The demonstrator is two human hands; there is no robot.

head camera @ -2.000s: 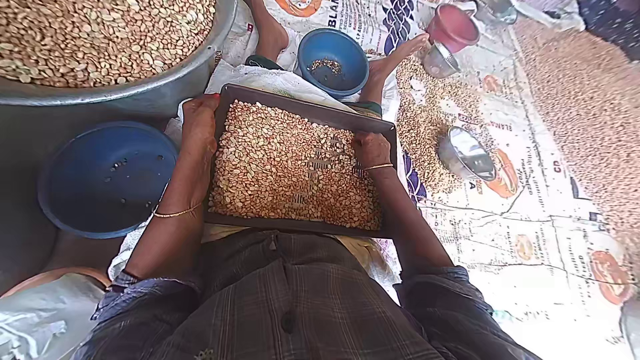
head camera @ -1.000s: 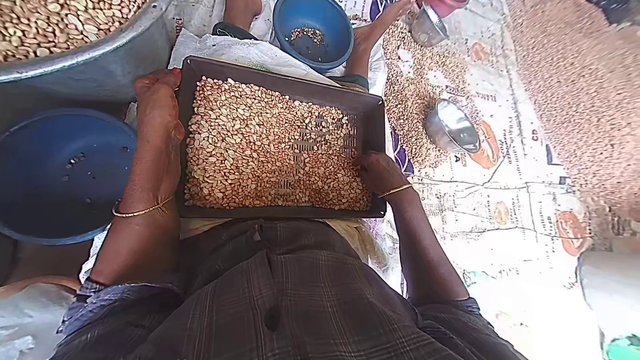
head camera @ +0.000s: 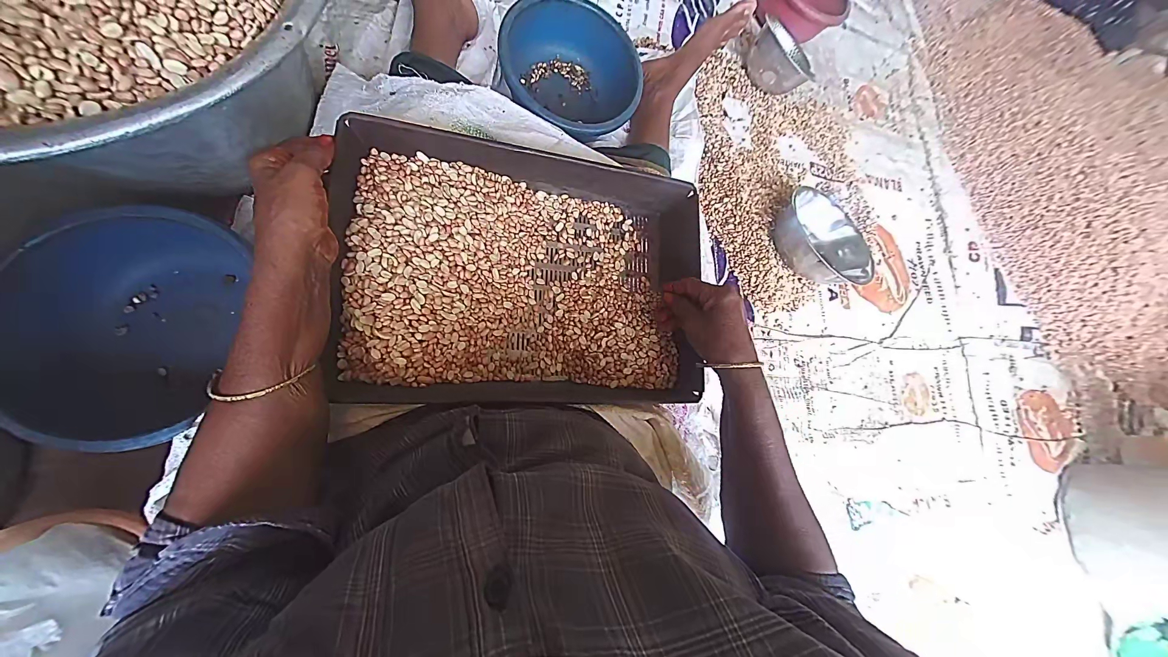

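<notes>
A dark rectangular tray (head camera: 680,237) with a slotted bottom rests at my lap, covered in shelled nuts or beans (head camera: 438,265). My left hand (head camera: 294,192) grips its left wall near the far corner. At the right wall, my right hand (head camera: 712,319) has its fingers curled over the rim, the fingertips inside at the edge of the nuts; whether they pinch any is hidden. Slots show through gaps in the layer, right of the middle and near the right side. Past the far rim, a blue bowl (head camera: 598,109) between the feet holds a few brownish bits.
A large metal basin (head camera: 201,109) of nuts stands at far left, above a wide blue basin (head camera: 82,365) with a few dark bits. To the right, a steel bowl (head camera: 826,237), another metal bowl (head camera: 776,59) and a red bowl (head camera: 808,14) lie by scattered nuts on printed sheeting (head camera: 976,383). A large heap (head camera: 1068,182) spreads beyond.
My right hand has moved toward me along the tray's right side since two seconds ago. My left hand stays at the left wall. The view has shifted somewhat.
</notes>
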